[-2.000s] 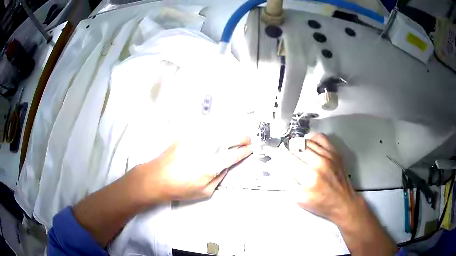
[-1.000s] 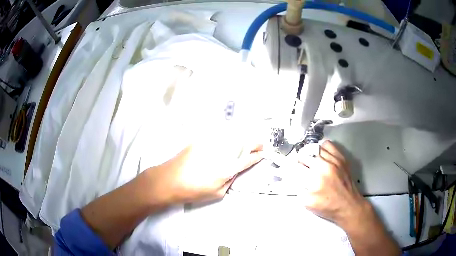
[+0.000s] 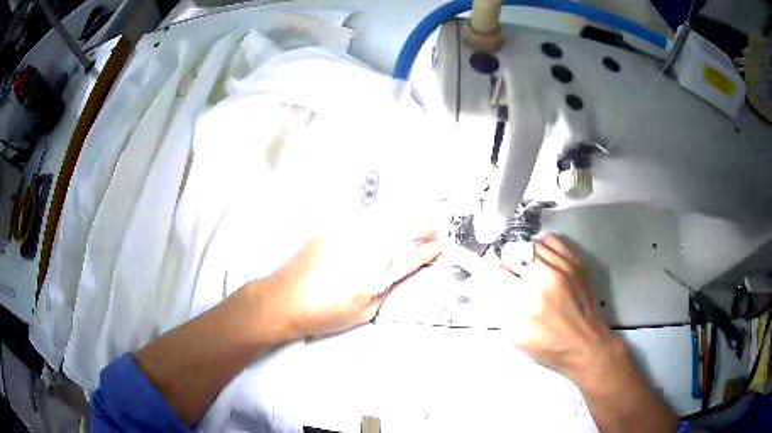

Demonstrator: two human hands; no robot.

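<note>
White cloth garment pieces lie in folds over the left of the table and are glared out near the needle. My left hand lies flat on the cloth, fingertips just left of the presser foot. My right hand is right of the foot, fingers bent close beside it; glare hides what is under its fingertips. The needle plate shows dark oval marks between my hands. The white sewing machine head stands over the foot.
A blue hose curves over the machine head. Dark snips and thin coloured sticks lie at the right edge. Scissors with orange-brown handles and a dark cone with a red top are on the left side table.
The whole view shifts right and then slightly back left. Both hands stay beside the presser foot; the fingers of my left hand shift slightly. Nothing is visibly let go.
</note>
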